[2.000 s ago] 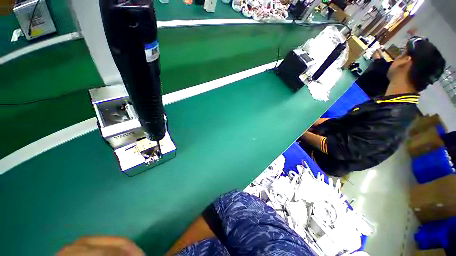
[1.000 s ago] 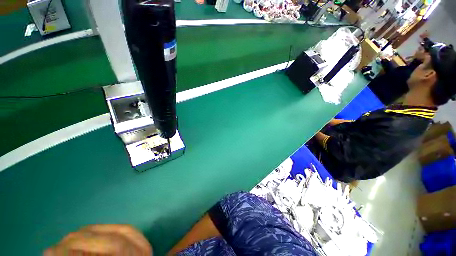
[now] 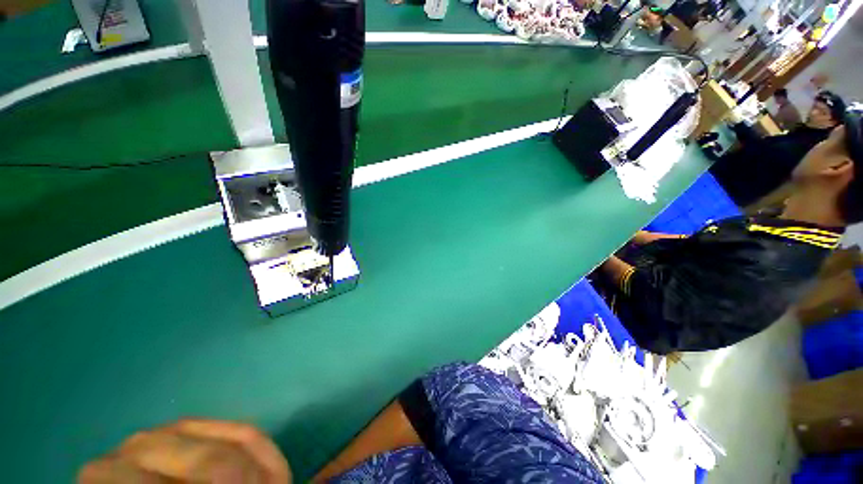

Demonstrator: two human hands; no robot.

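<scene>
A hand that looks like my left hand (image 3: 189, 457) is at the lower left, blurred and cut off by the bottom edge. Its fingers and anything in it are hidden. A bare forearm below a blue patterned sleeve runs out at the bottom; my right hand is not in view. A black electric screwdriver (image 3: 320, 123) hangs over the green bench (image 3: 445, 255). Its thin bit is at the front of a silver-grey screw feeder (image 3: 305, 281) with an open top tray. The visible hand is apart from both.
Loose white plastic parts (image 3: 606, 402) fill a blue bin (image 3: 591, 312) at the lower right. A person in black (image 3: 729, 284) sits at the right. Another dark feeder (image 3: 587, 142), screwdriver and white parts stand farther along. A white rail (image 3: 454, 149) and green conveyor run behind.
The view has shifted, so the feeder and screwdriver appear farther right and slightly higher. The visible hand shows a little more than at first, still at the bottom edge. Nothing was visibly taken hold of.
</scene>
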